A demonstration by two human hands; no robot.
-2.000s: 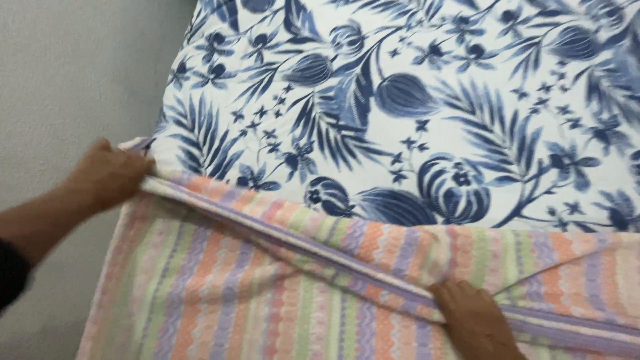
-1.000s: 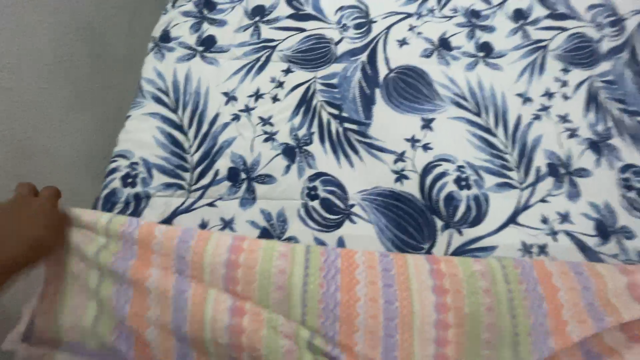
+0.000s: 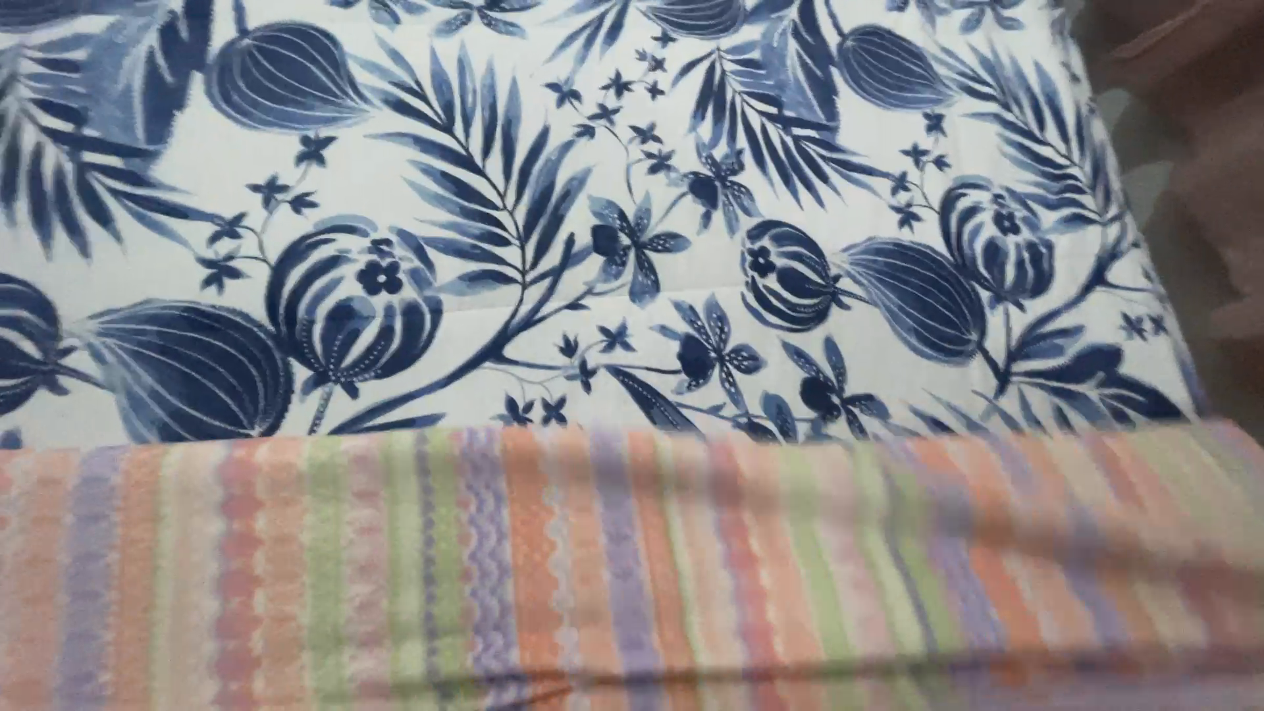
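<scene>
A striped cloth in orange, lilac, green and pink spans the lower part of the head view. Its upper edge runs almost straight across a white fabric with blue leaves and seed pods, which lies flat and fills the upper part. Light creases cross the striped cloth near the bottom, and its right part is blurred and slants down to the right. Neither my left hand nor my right hand shows in this view, so what they hold or touch is hidden.
The right edge of the blue-patterned fabric runs down the right side. Beyond it are a brownish, blurred surface, perhaps cloth, and a narrow grey-green area.
Both hands were on the striped cloth's folded border; one second ago only my left hand showed, at its left end. Now neither shows. The view has swung right.
</scene>
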